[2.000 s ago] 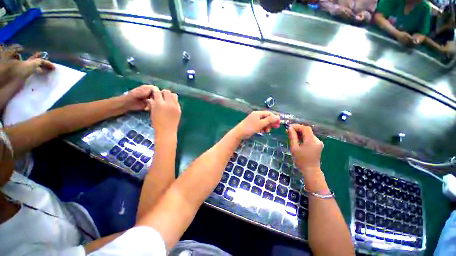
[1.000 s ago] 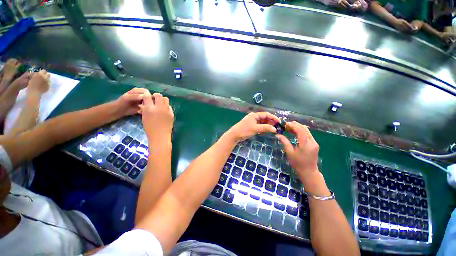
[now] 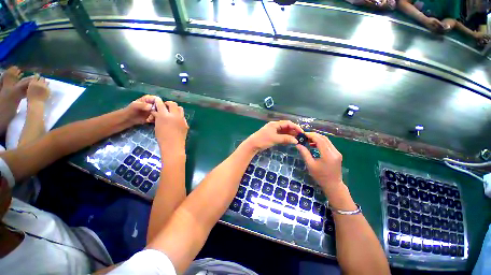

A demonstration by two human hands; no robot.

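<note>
A small black square part (image 3: 302, 138) with a pale mark at its centre is held between both hands above the bench. My left hand (image 3: 275, 135) grips it from the left with fingertips. My right hand (image 3: 324, 156), with a silver bracelet at the wrist, grips it from the right between thumb and fingers. Below the hands lies a clear plastic blister tray (image 3: 277, 219) with black parts in many pockets; its upper pockets and some along the front edge are empty. My right arm hides part of its right side.
A full blister tray (image 3: 423, 215) lies at right, by a white cable (image 3: 464, 171). A neighbour's arms (image 3: 170, 129) work over another tray (image 3: 107, 158) at left. Small silver units (image 3: 351, 110) sit on the conveyor (image 3: 301, 80). A green post (image 3: 99, 45) stands at left.
The black part has turned so its marked face shows between my fingers. The units on the belt have shifted left. The view has tilted slightly down since two seconds ago.
</note>
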